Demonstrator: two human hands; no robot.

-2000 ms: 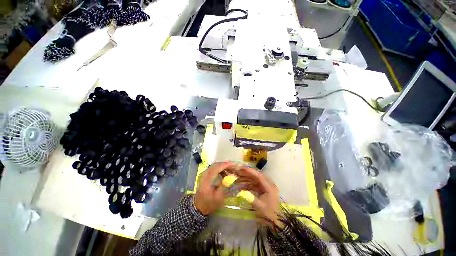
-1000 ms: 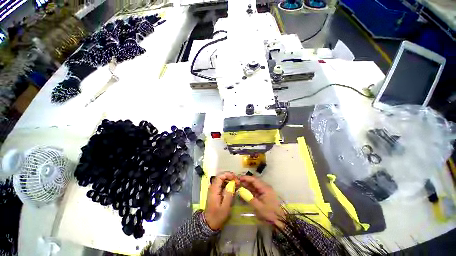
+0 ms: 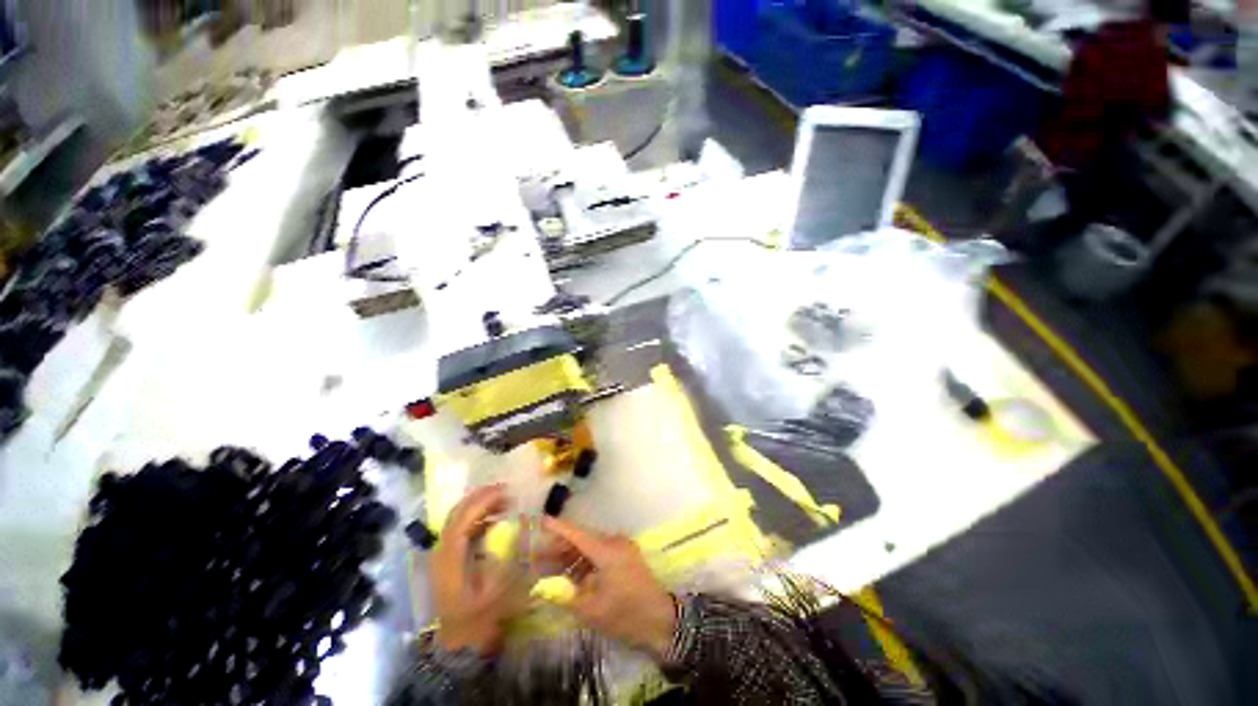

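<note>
My left hand [image 3: 473, 572] is above the front of the machine's bed plate, blurred, with yellow tape on the thumb. My right hand [image 3: 607, 586] is just right of it, with yellow tape on a fingertip. The fingers of both hands point toward each other; whether anything is between them is too blurred to tell. Two small black loops [image 3: 556, 498] lie on the pale bed plate [image 3: 649, 469] just beyond my hands, near the orange-yellow clamp piece [image 3: 563, 450] under the machine head [image 3: 513, 389]. Another black loop [image 3: 421, 534] lies at the plate's left edge.
A big heap of black loops [image 3: 207, 579] is at left. A clear plastic bag [image 3: 745, 359] with black pieces is at right, beyond a loose yellow tape strip [image 3: 784, 476]. A tape roll [image 3: 1021, 421] lies near the right table corner. A white-framed screen [image 3: 849, 173] stands behind. A person is at far right.
The view has swung to the right, so the machine and heap show further left. My hands stay over the front of the plate; their fingers have spread from the closer pose one second ago.
</note>
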